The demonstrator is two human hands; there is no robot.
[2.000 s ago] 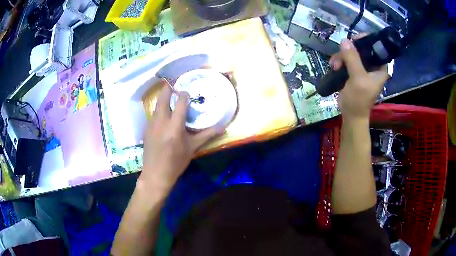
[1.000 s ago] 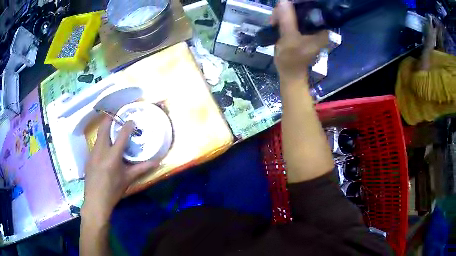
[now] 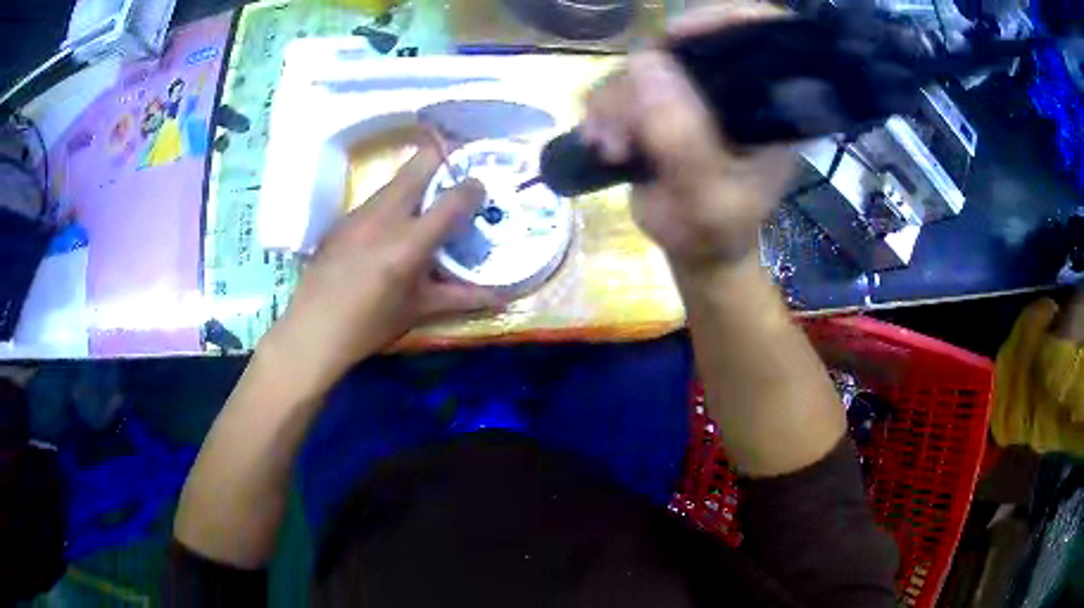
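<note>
The round white disc (image 3: 523, 238) lies on the yellowish work pad (image 3: 618, 285), against the curved side of the white housing (image 3: 291, 178). My left hand (image 3: 398, 244) holds the disc's left side, with a fingertip near the dark spot at its centre. A thin wire shows at the disc's upper left. My right hand (image 3: 689, 154) grips the black electric screwdriver (image 3: 761, 77), held nearly level. Its bit points left, over the disc's upper right; whether it touches a screw I cannot tell. No screw can be made out.
A red basket (image 3: 915, 439) stands below the bench edge at the right. A metal fixture (image 3: 874, 196) lies right of the pad. A round tin (image 3: 571, 14) is at the top edge. A pink cartoon sheet (image 3: 143, 238) lies at the left. A yellow cloth-like thing (image 3: 1046, 380) is at far right.
The screwdriver has come from over the metal fixture at the right to the disc, with its bit now over it. My left hand stays on the disc. The camera view has shifted.
</note>
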